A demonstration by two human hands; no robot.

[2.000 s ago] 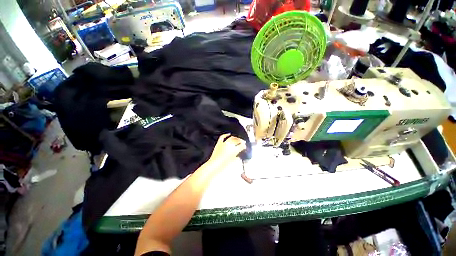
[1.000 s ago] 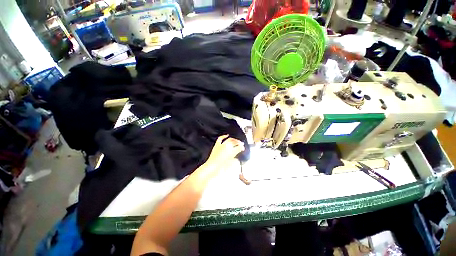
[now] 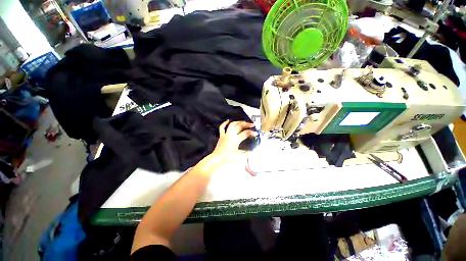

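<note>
A large black garment (image 3: 179, 137) lies spread over the table left of the sewing machine (image 3: 368, 104), its right edge close to the needle area. My left hand (image 3: 234, 137) rests on that edge beside the presser foot (image 3: 276, 135), fingers spread a little and pressing on the cloth. Bright light washes out the spot at the fingertips. Small black cut pieces (image 3: 332, 148) lie under the machine arm. My right hand is not visible; only a blurred skin-coloured patch shows at the lower right rim.
Dark-and-red snips (image 3: 388, 168) lie right of the arm. A green fan (image 3: 305, 38) stands above the machine head. More black cloth (image 3: 204, 51) is heaped behind. The white table (image 3: 225, 191) has a green ruler-marked front edge. A blue crate (image 3: 40, 66) stands far left.
The view has tilted, so the table and machine sit higher in the picture. My left hand's fingers have spread and lie flatter on the cloth edge. The garment has barely moved.
</note>
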